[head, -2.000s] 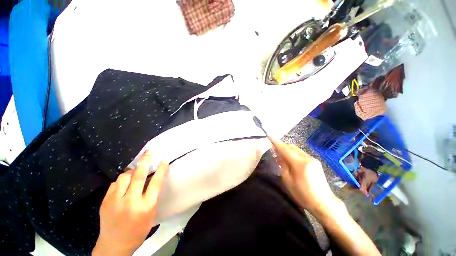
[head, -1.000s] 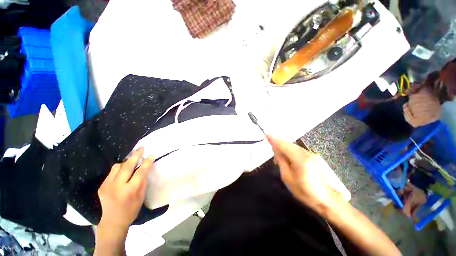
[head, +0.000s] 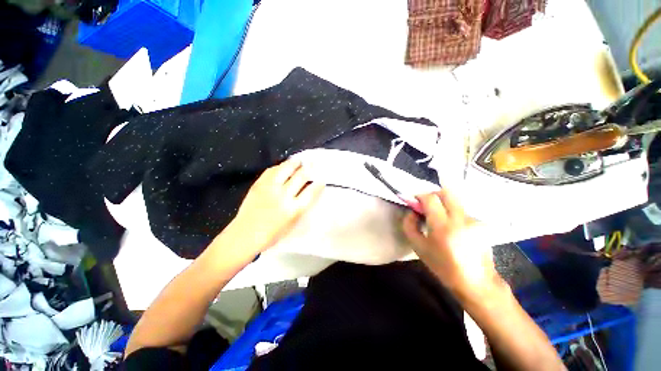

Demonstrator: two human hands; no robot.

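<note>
A black garment with white specks (head: pixel 210 145) lies over a padded off-white board (head: pixel 355 232). A white curved strip (head: pixel 341 165) with a dark lower edge runs along it. Thin white loops (head: pixel 401 151) lie at its right opening. My left hand (head: pixel 279 199) rests with spread fingers on the left part of the strip and holds nothing that I can see. My right hand (head: pixel 449 235) grips a slim dark tool (head: pixel 384 181) with a pinkish part; its dark tip points up-left over the strip.
A steam iron (head: pixel 558 148) with an orange-brown handle lies at the right on the white table (head: pixel 326 43). Checked cloth pieces (head: pixel 443 32) are at the far side. A heap of grey-white cloth (head: pixel 36 282) is at left. A blue crate (head: pixel 141 29) is at upper left.
The view has shifted, so the garment, iron and hands appear further right. My left hand lies further along the strip, nearer the tool. My right hand still holds the tool; its pinkish part now shows.
</note>
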